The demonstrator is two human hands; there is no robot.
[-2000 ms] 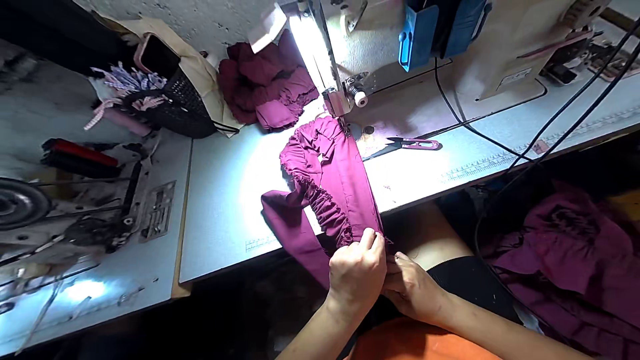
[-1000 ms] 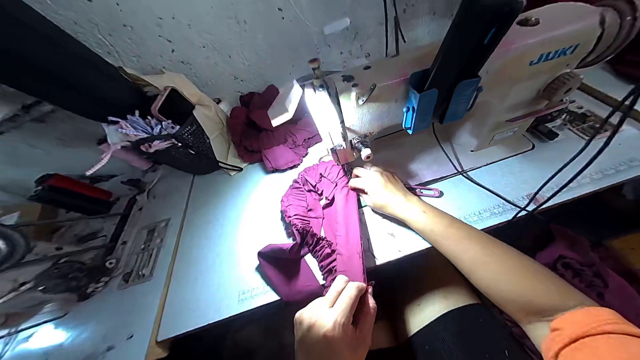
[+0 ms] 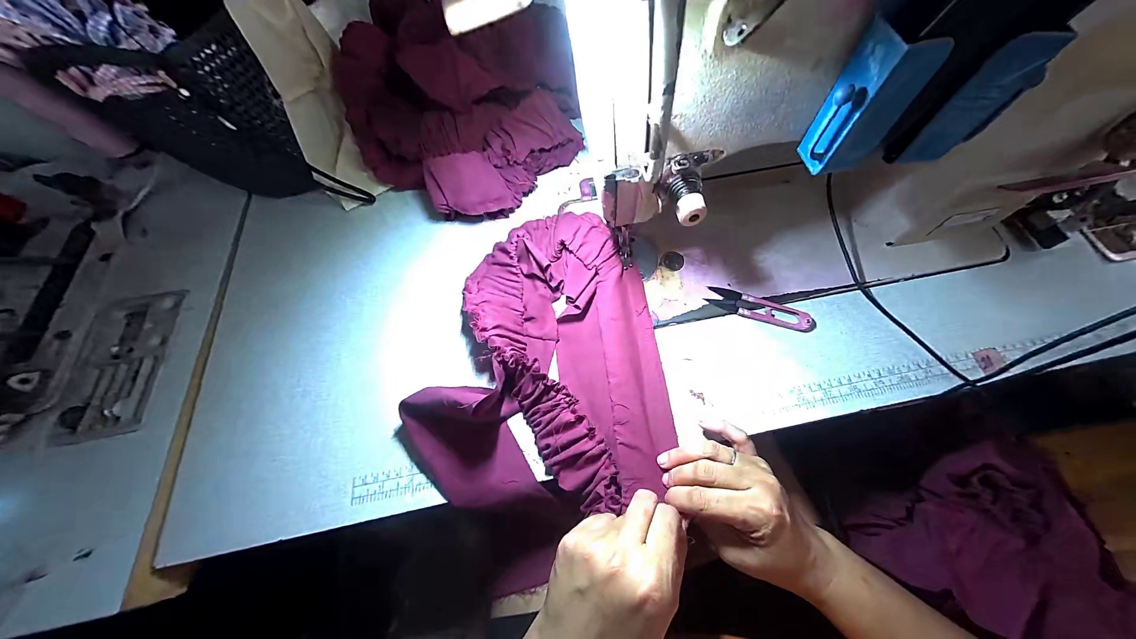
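A maroon fabric strip with a gathered edge (image 3: 635, 373) runs from the sewing machine's presser foot (image 3: 625, 248) down to the table's front edge. Its gathered part loops out to the left, and a flat tail lies beyond that. My left hand (image 3: 621, 559) pinches the strip's near end between thumb and fingers. Just right of it, my right hand (image 3: 745, 501) holds the strip's right edge, a ring on one finger. Thread snips with a pink handle (image 3: 772, 312) lie on the table right of the strip.
Gathered maroon pieces (image 3: 470, 106) are heaped behind the strip, beside a black mesh basket (image 3: 222, 106) of cloth. A blue holder (image 3: 874, 98) is on the machine. Black cables (image 3: 905, 328) cross the table's right side. More maroon fabric (image 3: 985, 532) hangs below at the right.
My right hand has come from beside the presser foot down to the strip's near end, next to my left hand. The snips are uncovered again. The view has moved closer.
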